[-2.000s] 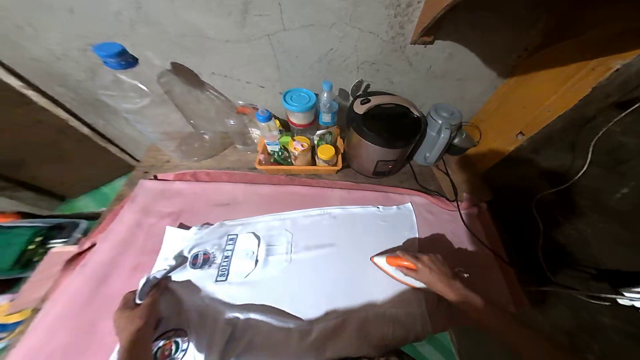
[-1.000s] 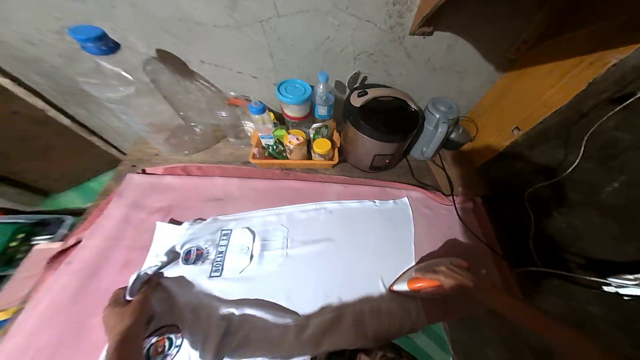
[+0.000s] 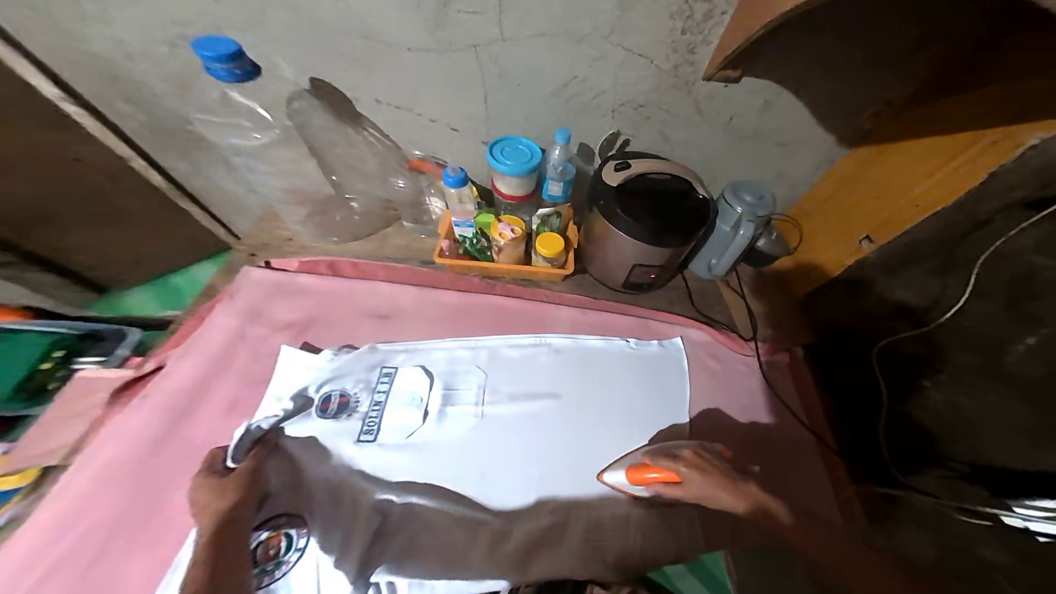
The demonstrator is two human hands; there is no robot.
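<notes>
A white shirt [image 3: 569, 412] with a pocket and printed badges lies spread on a pink cloth [image 3: 330, 301]. My right hand [image 3: 705, 478] is closed around the orange handle of a clothes iron [image 3: 631, 474], whose tip points left on the lower right part of the shirt. At the shirt's left end, my left hand [image 3: 231, 487] grips its collar [image 3: 260, 433], dark on the inside. A round badge [image 3: 279, 549] shows beside my left wrist. Shadow covers the shirt's near part.
Behind the cloth stand large clear plastic bottles [image 3: 239, 115], an orange basket [image 3: 503, 268] of jars and small bottles, a rice cooker [image 3: 643, 223] and a grey pitcher [image 3: 730, 231]. A dark cord [image 3: 767, 379] runs down the right side. At the left is a plastic bin [image 3: 66, 363].
The iron first moved right and toward the near edge of the shirt, then back a little to the left. My left hand has stayed at the collar.
</notes>
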